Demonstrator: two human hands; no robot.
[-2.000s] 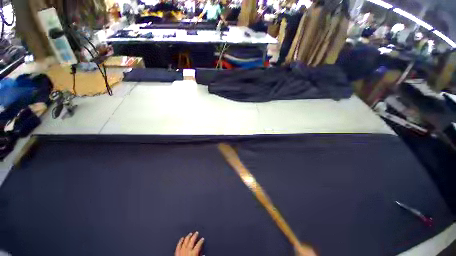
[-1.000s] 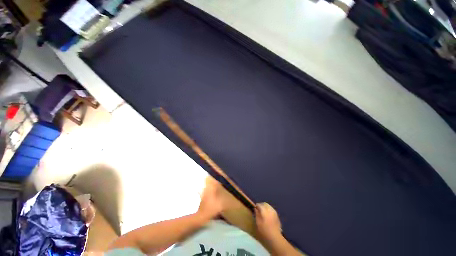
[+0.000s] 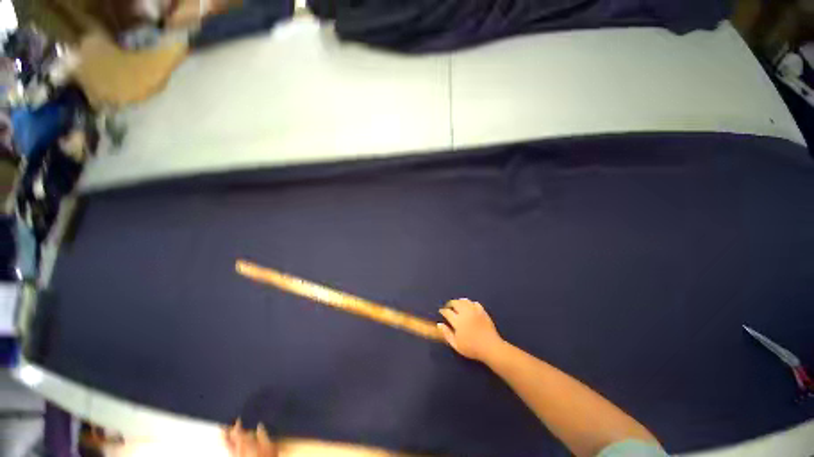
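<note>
Dark navy fabric (image 3: 357,223) lies flat over the pale table, with small ripples near its far edge right of the middle. My right hand (image 3: 469,328) holds the near end of a tan wooden stick (image 3: 344,302), which lies across the cloth and points to the left. My left hand (image 3: 250,439) is at the near edge of the cloth, cut off by the bottom of the picture and blurred; whether it grips the edge I cannot tell. Shears (image 3: 778,350) with silver blades and dark red handles lie on the cloth at the right.
Crumpled dark fabric (image 3: 500,20) lies on the table's far side. The pale table (image 3: 375,107) shows beyond the lay. A tan-brown card sheet (image 3: 129,71) is at the far left corner, near a blurred small object (image 3: 116,129). Mixed dark and blue items are at the left.
The view has swung back from the near table edge to the whole lay. The stick has moved from the near edge onto the cloth, held by my right hand. My hands are now farther apart.
</note>
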